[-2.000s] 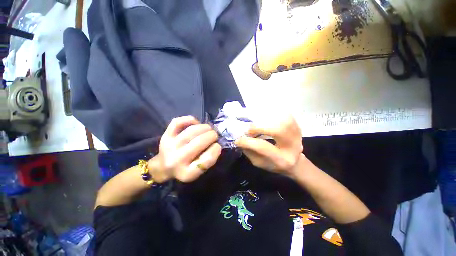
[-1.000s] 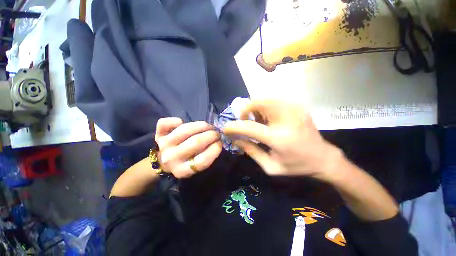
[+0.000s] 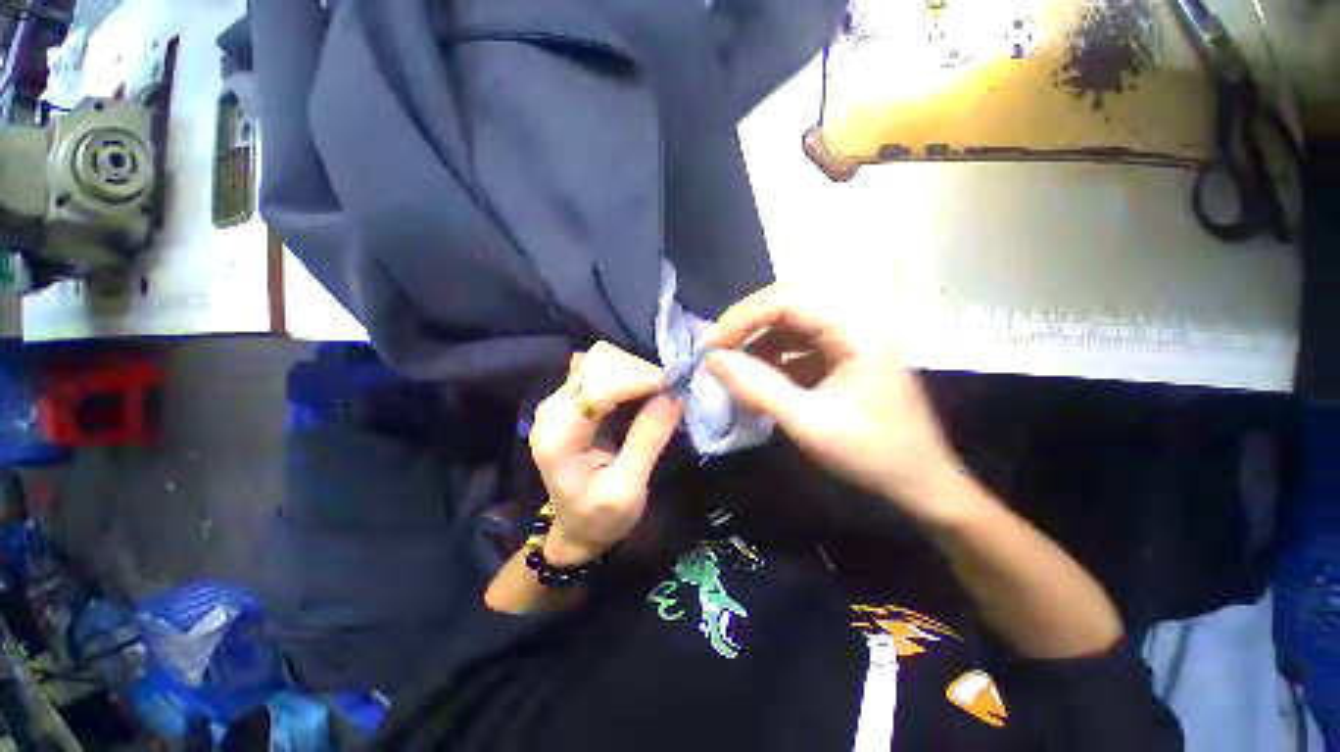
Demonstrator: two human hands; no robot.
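The dark slate-grey shell fabric (image 3: pixel 544 162) lies in folds over the table and hangs over its front edge. A small bunch of pale lining (image 3: pixel 717 416) sticks out at its lower end. My left hand (image 3: pixel 600 441) pinches the edge of the lining between thumb and fingers. My right hand (image 3: pixel 845 389) pinches the same small edge from the right, fingertips almost touching the left ones. The exact seam between the fingertips is too small to tell.
Black-handled scissors (image 3: pixel 1246 154) lie on the white table at the right, beside the stained yellow-brown machine bed (image 3: pixel 1014 125). A printed ruler (image 3: pixel 1146 326) runs along the front edge. A grey-green round machine part (image 3: pixel 110 162) stands at far left. A red stool-like object (image 3: pixel 100 401) is below it.
My left hand has turned more upright and moved a little right. The lining bunch now hangs lower between the hands. The whole view has shifted, with the table scene moving right and up.
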